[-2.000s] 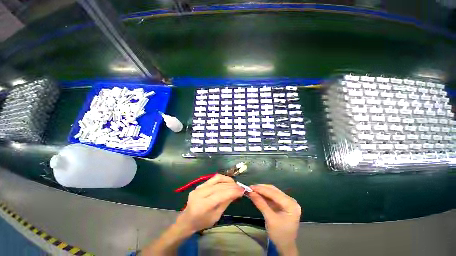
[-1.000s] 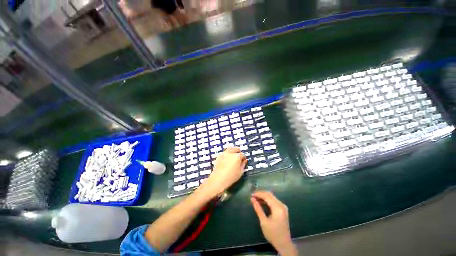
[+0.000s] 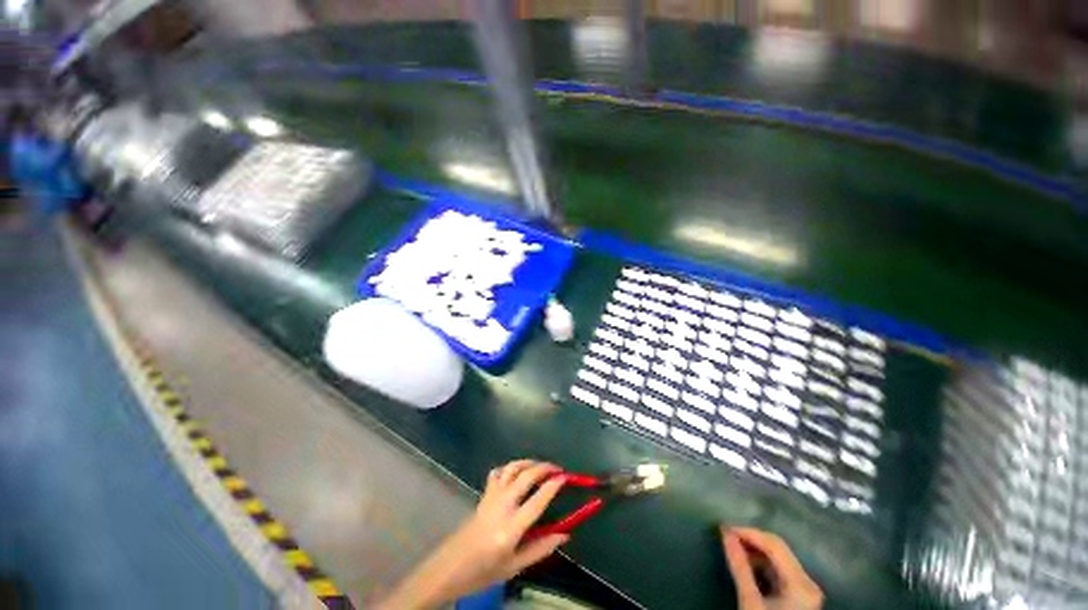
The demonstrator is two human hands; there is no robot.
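Note:
My left hand (image 3: 515,515) is on the red handles of the pliers (image 3: 581,515), near the bench's front edge. The padded pale jaws point right. My right hand (image 3: 767,570) is at the lower right, thumb and finger close together; whether they hold a small part cannot be told. The blister tray (image 3: 728,387) with rows of white parts lies ahead, dark slim pieces showing in its right columns. The blue parts bin (image 3: 525,312) holds a heap of white pieces (image 3: 447,272). The small squeeze bottle (image 3: 558,321) lies between bin and tray.
A large milky white bottle (image 3: 391,353) lies by the bin's front side. Stacked blister trays stand at the right (image 3: 1038,477) and far left (image 3: 286,191). A metal upright (image 3: 513,119) rises behind the bin. A blurred person in blue (image 3: 45,167) is at the far left.
The view has swung left. My left hand has left the tray and taken hold of the pliers' handles. My right hand stays low at the right, apart from the left.

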